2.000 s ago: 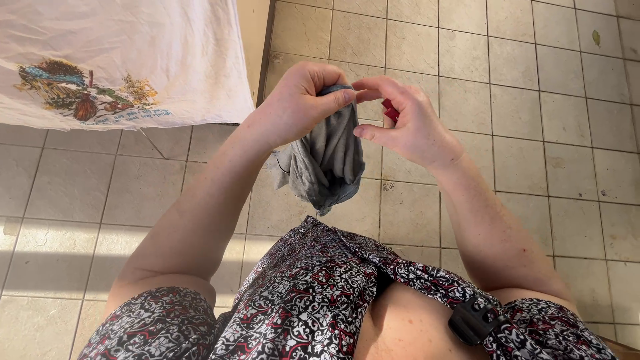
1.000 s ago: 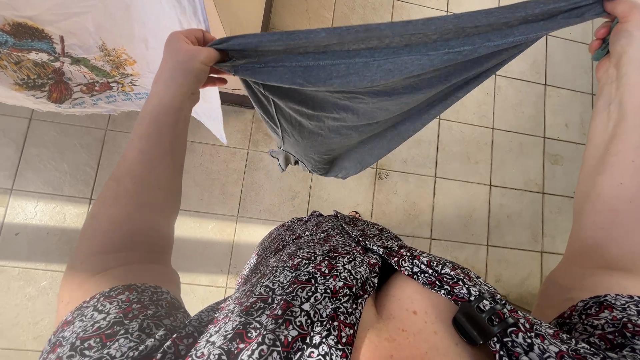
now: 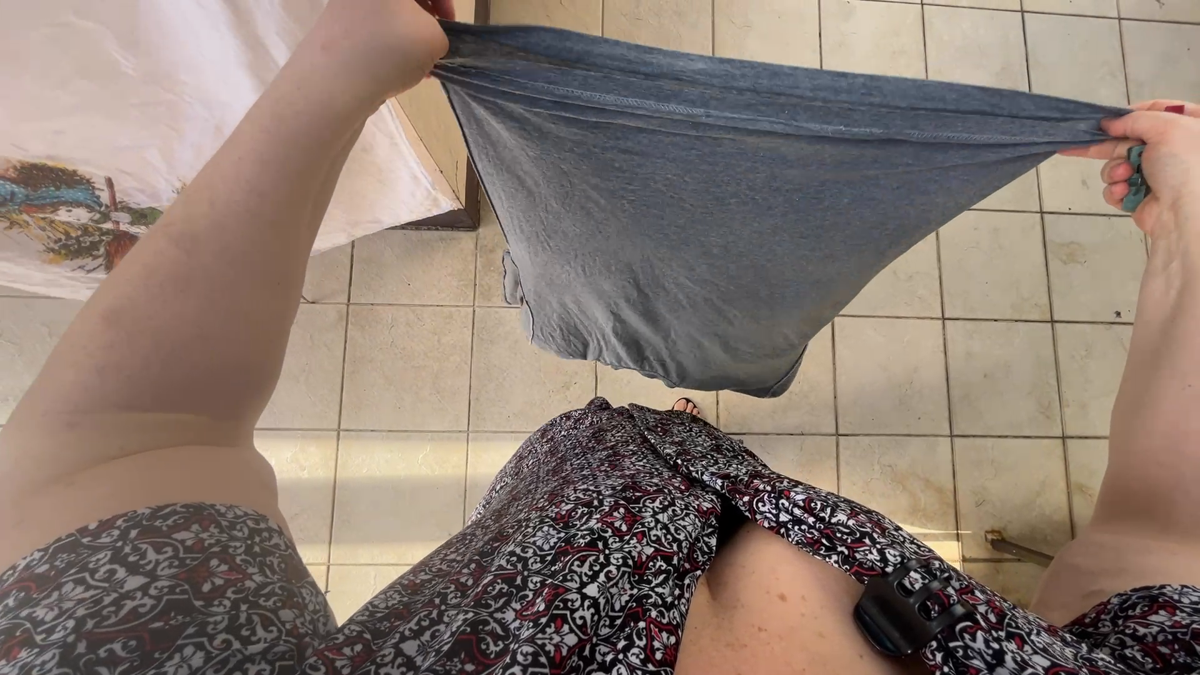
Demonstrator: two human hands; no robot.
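A blue-grey knit garment [image 3: 675,206] is stretched in the air between my two hands, its lower part hanging in a loose, wrinkled curve over the floor. My left hand [image 3: 398,42] grips its upper left corner at the top of the view; some of the fingers are cut off by the frame edge. At the far right my right hand [image 3: 1148,155] pinches the other upper corner. A small teal plastic item, perhaps a clothes peg [image 3: 1136,178], sits in the curled fingers of that hand. A seam runs along the taut upper band.
A white cloth with a printed picture [image 3: 375,178] lies over a surface at the upper left, whose corner [image 3: 464,202] shows beside it. Light square tiles [image 3: 408,375] form the floor. A thin rod-like thing [image 3: 1017,547] is at the lower right.
Two seconds ago the garment was bunched between my hands, which were close together. They have moved apart, and the garment is now spread out between them.
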